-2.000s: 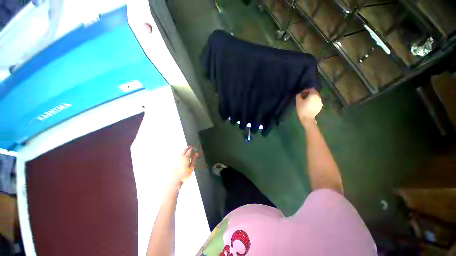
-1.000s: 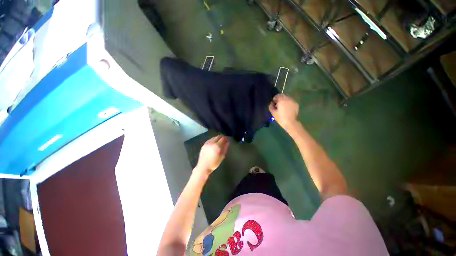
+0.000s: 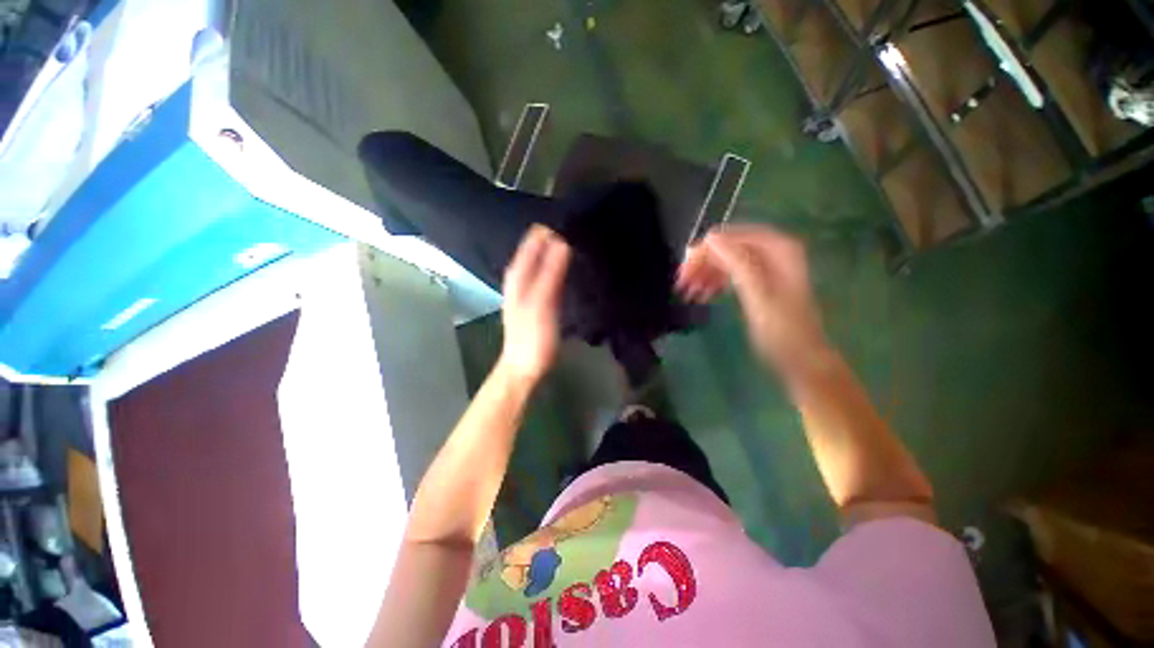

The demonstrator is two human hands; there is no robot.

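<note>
The black interlining bundle (image 3: 620, 253) lies bunched over a dark flat support with pale-edged metal prongs (image 3: 719, 203) above the green floor. One end of the black material stretches left against the machine's side. My left hand (image 3: 537, 298) is at the bundle's left part, fingers bent on the cloth; its fingertips are partly hidden. My right hand (image 3: 747, 279) is motion-blurred at the bundle's right edge, and its hold on the cloth cannot be made out.
The blue fusing machine (image 3: 165, 241) stands at the left with its cream side frame (image 3: 335, 114). Red-brown cloth (image 3: 209, 481) lies on the white belt (image 3: 335, 430). A metal-framed wheeled rack (image 3: 936, 127) stands at the upper right. A brown box-like object (image 3: 1101, 544) is at the lower right.
The black bundle has gone from hanging spread out to bunched toward the middle, uncovering part of the dark support. My left hand has moved from the belt side onto the bundle.
</note>
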